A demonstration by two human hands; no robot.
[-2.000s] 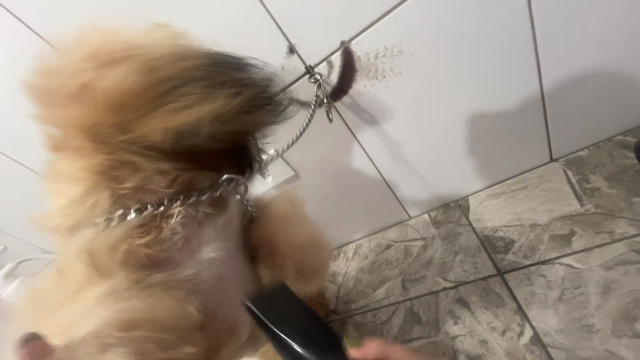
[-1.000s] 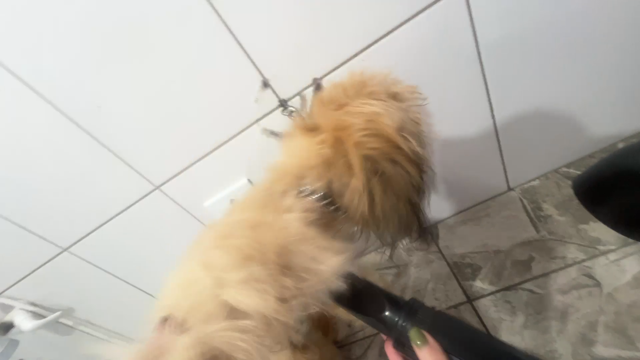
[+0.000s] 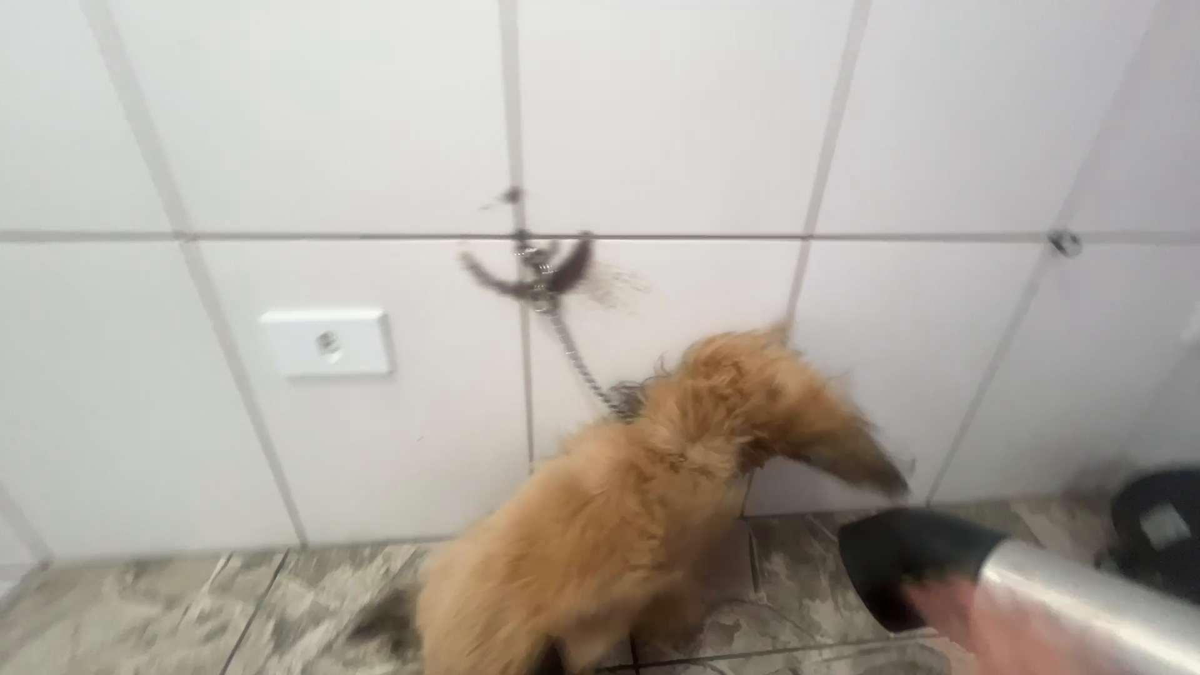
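Note:
A fluffy tan dog (image 3: 581,534) stands on the stone-patterned tiles beside the white tiled wall, its head turned to the right. A metal chain (image 3: 583,366) runs from a fixing on the wall down to the dog's neck. At the lower right, my right hand (image 3: 984,619) is blurred and grips the silver and black dryer nozzle (image 3: 923,558), which points left toward the dog without touching it. The dog's ear, dark at the tip, hangs just above the nozzle. My left hand is out of the picture.
A white wall outlet (image 3: 326,343) is left of the chain. Dark straps (image 3: 570,267) hang at the chain's fixing. Farther right, a small metal ring (image 3: 1065,242) is on the wall, and a black object (image 3: 1162,530) lies at the right edge on the tiled surface (image 3: 122,600).
The view has shifted a lot. The dog's head now faces right, and the dryer nozzle, which overlapped its chest in the earlier frames, is apart from its body. My left hand has left the view.

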